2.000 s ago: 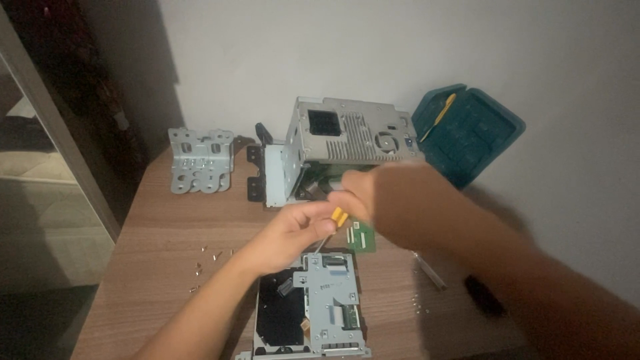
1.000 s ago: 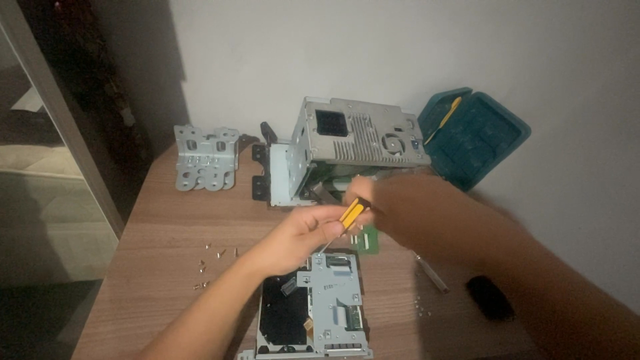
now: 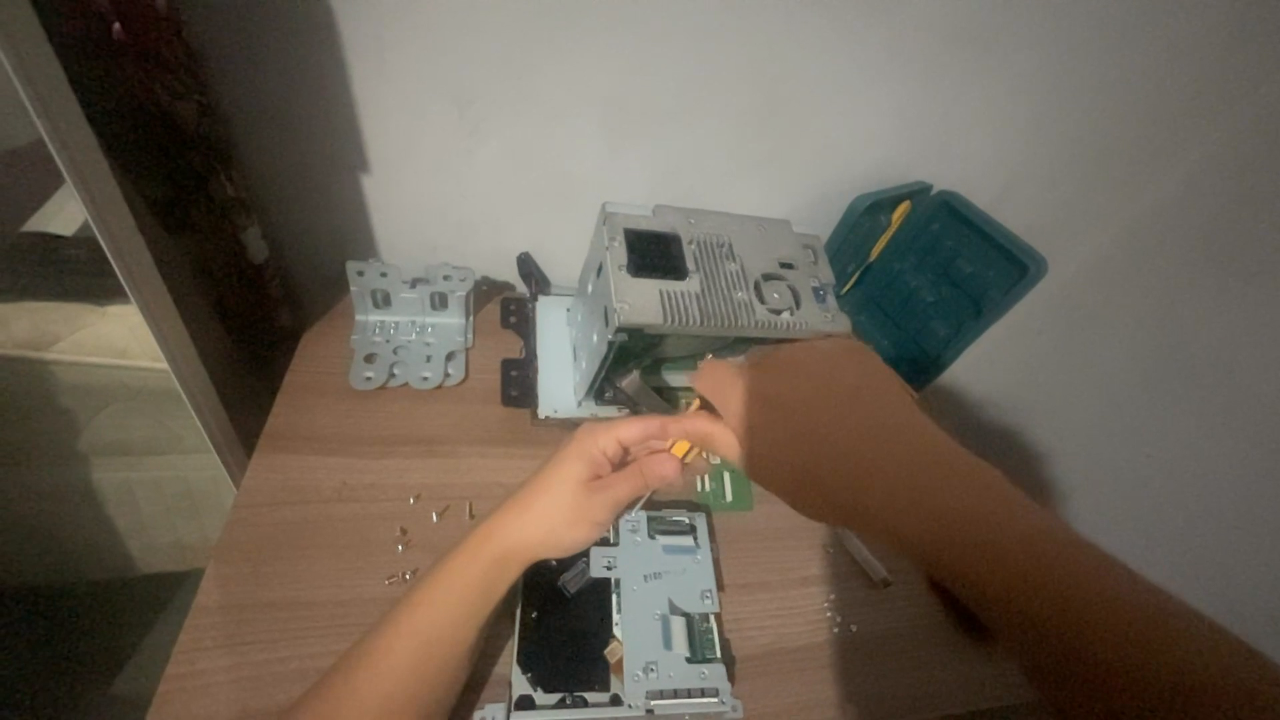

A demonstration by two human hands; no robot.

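Observation:
My left hand (image 3: 610, 480) is closed around the yellow handle of a screwdriver (image 3: 684, 449). Its thin shaft slants down to the upper edge of a disc-drive-like unit (image 3: 665, 600) with a metal plate, a black area and ribbon cables. My right hand (image 3: 775, 400) is at the handle's upper end, its fingers bent and partly hidden, so its grip is unclear. Just beyond the hands stands a metal electronics chassis (image 3: 730, 270) with vent slots and an open front. A small green circuit board (image 3: 728, 490) lies between the chassis and the unit, partly behind my right hand.
A perforated metal bracket (image 3: 412, 325) lies at the back left. Several loose screws (image 3: 403, 546) are on the wooden table (image 3: 330, 480) at the left, more small ones (image 3: 835, 615) at the right near a slim metal piece (image 3: 864, 558). An open teal case (image 3: 940, 280) leans against the wall.
The yellow handle, plainly exposed a second ago, is now mostly covered by my fingers. My right hand has shifted at the handle's top. The unit and the chassis stay in place.

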